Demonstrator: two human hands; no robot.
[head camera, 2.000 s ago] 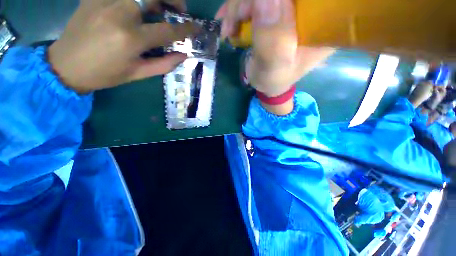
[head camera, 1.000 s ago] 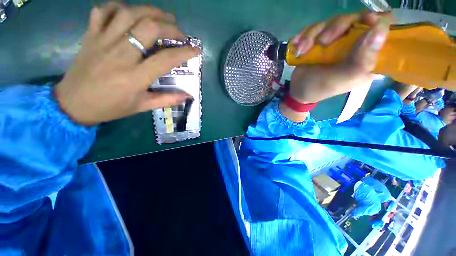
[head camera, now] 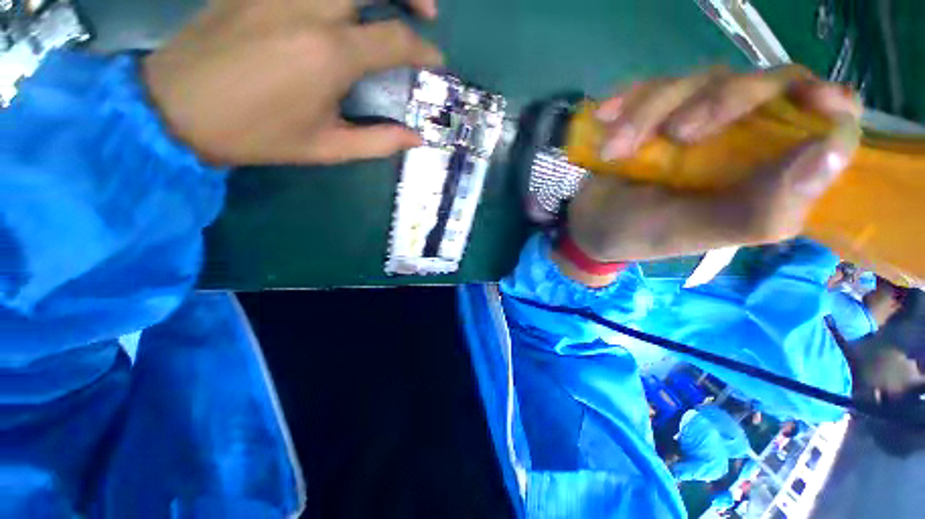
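A phone frame point(head camera: 438, 198) lies on the dark green bench mat, its circuit-board end away from me. My left hand point(head camera: 294, 86) is at the left side of the board end, thumb and a finger at its edge; whether it grips the frame is unclear. My right hand point(head camera: 710, 172) is closed around the yellow-orange electric screwdriver point(head camera: 659, 147), which points left toward the board end. The driver's tip is blurred. The round perforated screw tray point(head camera: 555, 182) is partly hidden behind the driver's nose and my right wrist.
Loose silver boards point(head camera: 36, 41) lie at the far left. A silvery frame point(head camera: 745, 30) is at the upper right beyond the driver. A white paper strip point(head camera: 710, 266) is right of my wrist. A black cord point(head camera: 690, 355) crosses my right sleeve. Another person's hand point(head camera: 884, 301) is at the right edge.
The screwdriver's nose has moved from over the screw tray to near the frame's board end. My left fingers have drawn back to the frame's left edge, uncovering the board.
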